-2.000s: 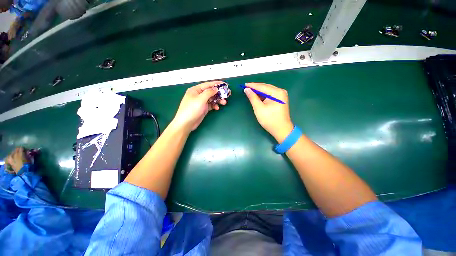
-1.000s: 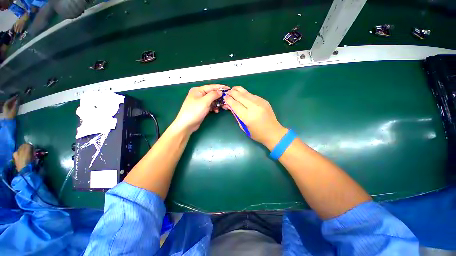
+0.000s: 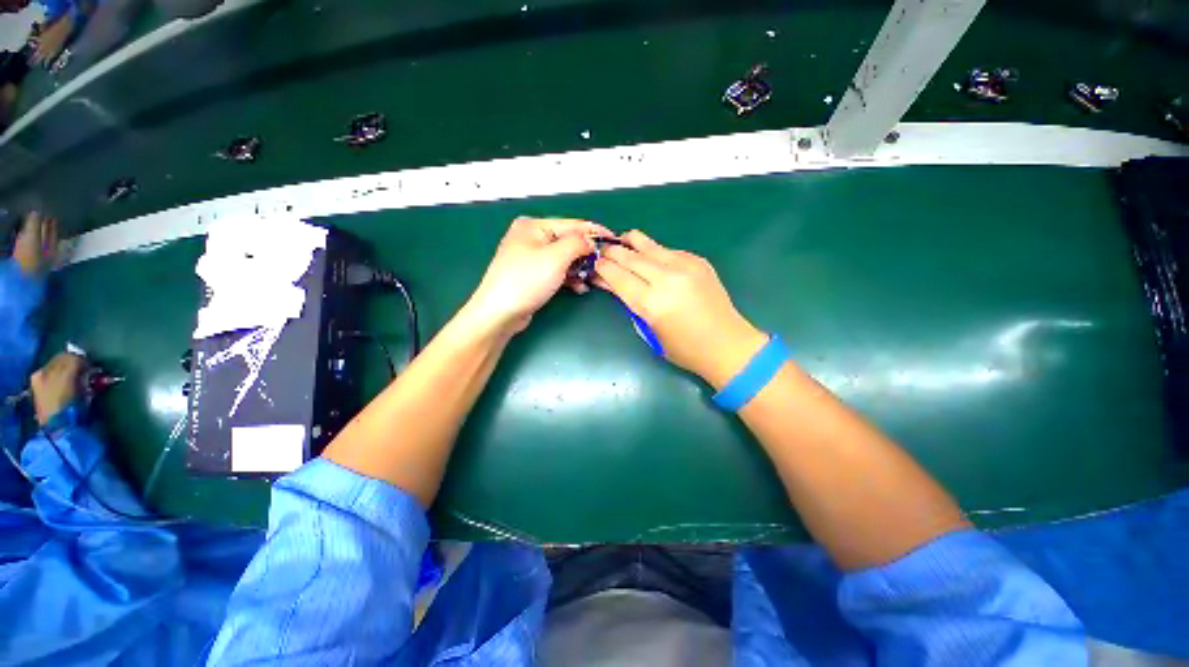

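My left hand holds a small dark electronic unit in its fingertips, above the green bench mat. My right hand meets it, with its fingertips against the unit. A thin blue pen-like tool lies in my right hand, and its rear end shows below the fingers. The fingers of both hands hide most of the unit and the tool's tip. A bright blue band is around my right wrist.
A black box with torn white paper and cables stands at left. A white rail with an upright post borders the dark green belt, which carries several small units. Another person's hand is at far left. A black ridged item is at far right.
My right hand has moved left from beside the unit to meet my left hand at it, and the blue tool has tilted. The belt's units have shifted left.
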